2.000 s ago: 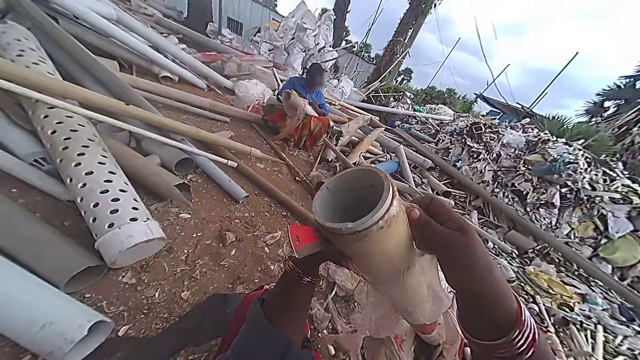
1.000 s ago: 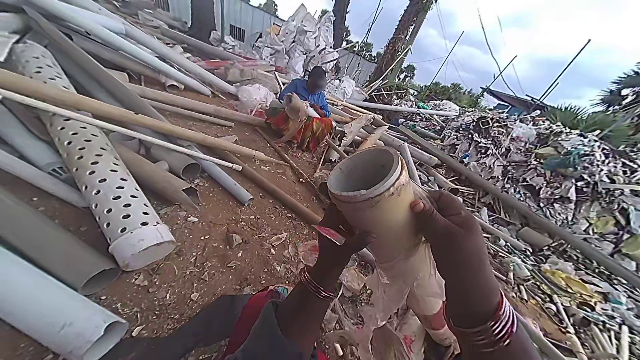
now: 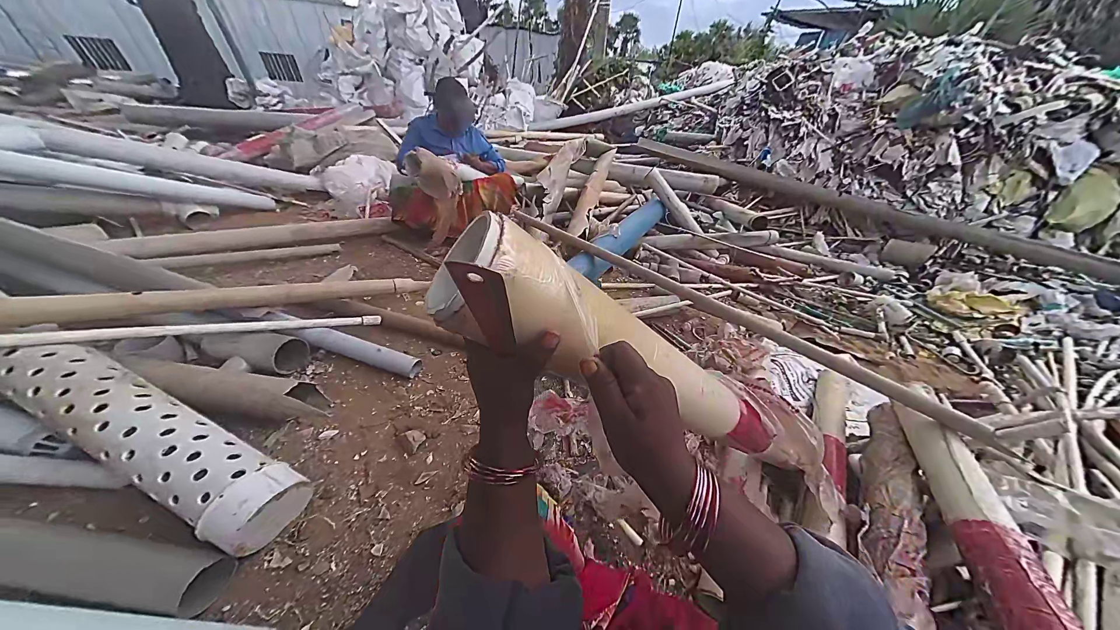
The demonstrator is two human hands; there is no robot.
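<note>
A cream plastic pipe [image 3: 612,324] lies slanted before me, its open end up and to the left. Clear plastic film [image 3: 801,433] clings to it and hangs loose near a red band [image 3: 751,427] at its lower part. My left hand [image 3: 507,376] is under the open end, closed round a flat dark-red blade-like piece [image 3: 486,302] with a hole, which lies against the pipe's rim. My right hand [image 3: 634,411] is at the near side of the pipe, fingers pinched on the film; the fingertips partly hide what they grip. Bangles circle both wrists.
A perforated white pipe [image 3: 149,437] and grey pipes [image 3: 105,560] lie at the left on bare soil. A person in blue [image 3: 451,140] sits ahead, holding a pipe. A blue pipe [image 3: 621,236], a long pole [image 3: 761,324] and a heap of plastic scrap [image 3: 919,122] are to the right.
The pipe has swung from nearly upright to a slant, with its open end now to the left. My right hand has moved from beside the rim to further down the pipe. The view has shifted.
</note>
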